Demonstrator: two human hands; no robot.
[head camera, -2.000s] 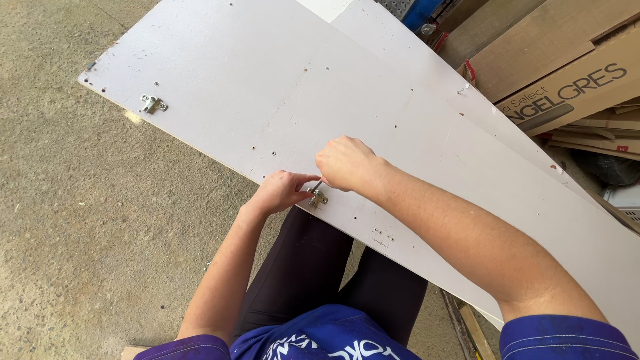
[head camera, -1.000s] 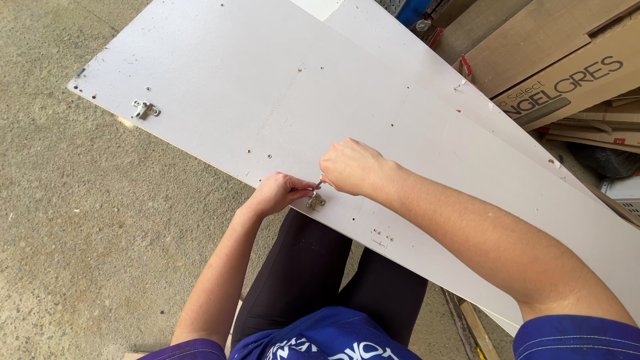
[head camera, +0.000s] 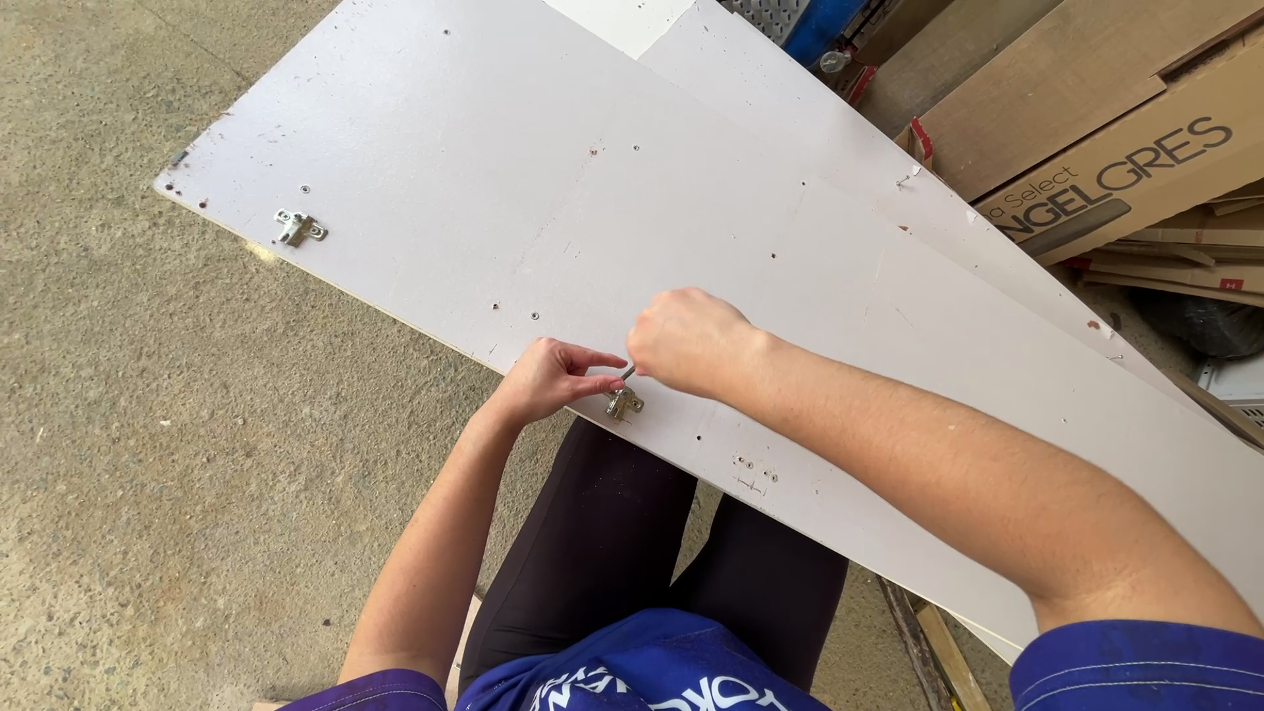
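Note:
A white laminated board with screw holes lies across my thighs. At its near edge sits a metal hinge mounting plate. My right hand is closed around a screwdriver whose handle is hidden in the fist; its thin metal shaft slants down to that plate. The thumb and fingertips of my left hand pinch around the lower shaft, just above the plate. A second hinge mounting plate is on the board near its left corner, away from both hands.
Another white board lies under the first, with screws sticking out along its far edge. Cardboard boxes are stacked at the upper right. Wooden strips lie on the concrete floor below the board.
Both hands stay at the same hinge plate, with the right fist still on the screwdriver. The board appears slightly shifted in view.

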